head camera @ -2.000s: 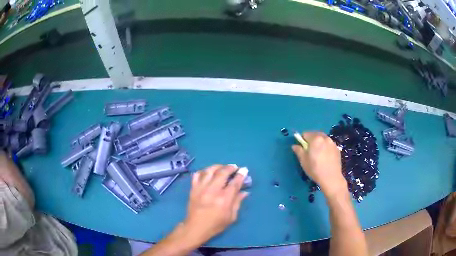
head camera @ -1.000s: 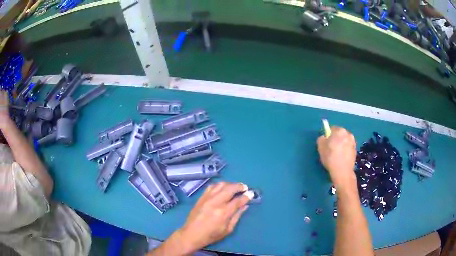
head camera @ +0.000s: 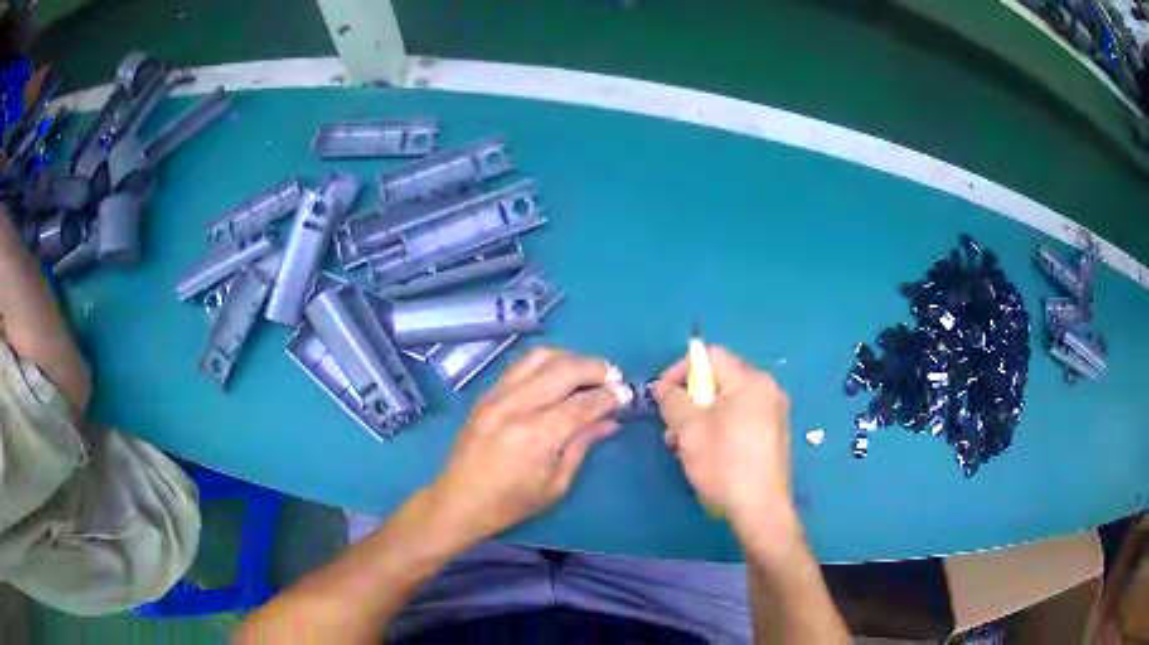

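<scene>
My left hand (head camera: pixel 529 435), with white covers on its fingertips, holds a small grey housing (head camera: pixel 638 398) low over the bench; most of the housing is hidden by the fingers. My right hand (head camera: pixel 733 435) holds a slim tool with a pale yellow handle (head camera: pixel 701 373), its dark tip pointing away from me. The right thumb and fingertip pinch a small black insert (head camera: pixel 653 392) at the housing's right end. A heap of grey housing shells (head camera: pixel 435 315) lies left of my hands. A large pile of black inserts (head camera: pixel 964 353) lies at the right.
The blue-green bench (head camera: pixel 706 227) has a white far edge, with a white upright (head camera: pixel 362 40) and green conveyor beyond. Part-built grey units (head camera: pixel 116 227) and a person's arm (head camera: pixel 35 302) are at left. Small grey housings (head camera: pixel 1075 330) lie far right. A cardboard box (head camera: pixel 1027 586) stands below the bench.
My right hand has moved left from beside the black pile to meet my left hand, now with a black insert at its fingertips. The view has tilted down.
</scene>
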